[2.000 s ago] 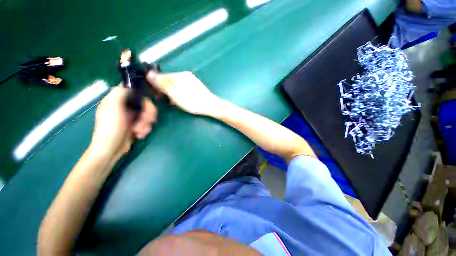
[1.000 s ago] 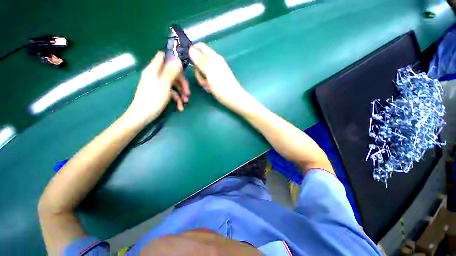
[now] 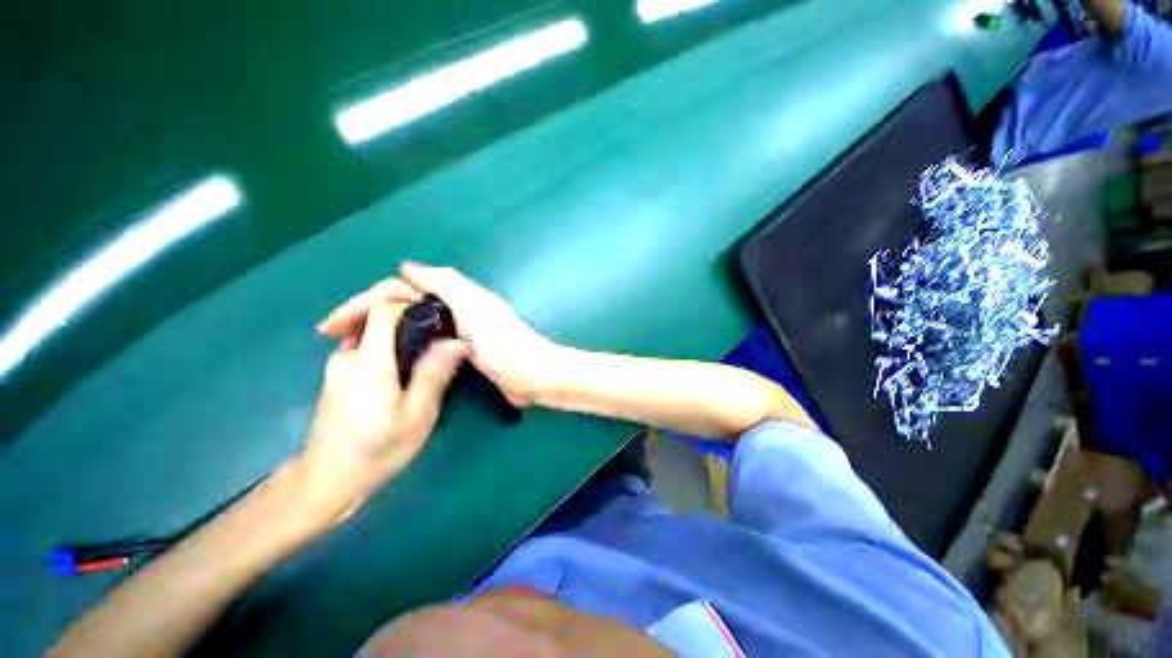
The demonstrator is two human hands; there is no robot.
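My left hand (image 3: 375, 392) and my right hand (image 3: 495, 337) are together over the green bench, both closed around a black battery clamp (image 3: 424, 337). Fingers cover most of the clamp; its copper jaws cannot be seen. A black handle end sticks out below my right hand. A thin black cable lead (image 3: 212, 514) runs from under my left wrist to the left, ending in a blue plug (image 3: 63, 560) beside a short red sleeve (image 3: 103, 563). A tangled pile of silver springs (image 3: 964, 302) lies on the black tray (image 3: 823, 257) at the right.
The green bench edge (image 3: 540, 521) runs diagonally in front of me. A darker green surface (image 3: 193, 90) with lamp reflections lies beyond. Another person's arm in a blue sleeve (image 3: 1073, 84) is at the top right. Blue bins (image 3: 1128, 373) and cardboard pieces (image 3: 1047, 514) stand at the right.
Both hands have come lower and nearer to me with the clamp, its jaws now hidden. The blue plug end has come into view at lower left. The other clamp on the dark surface is out of view.
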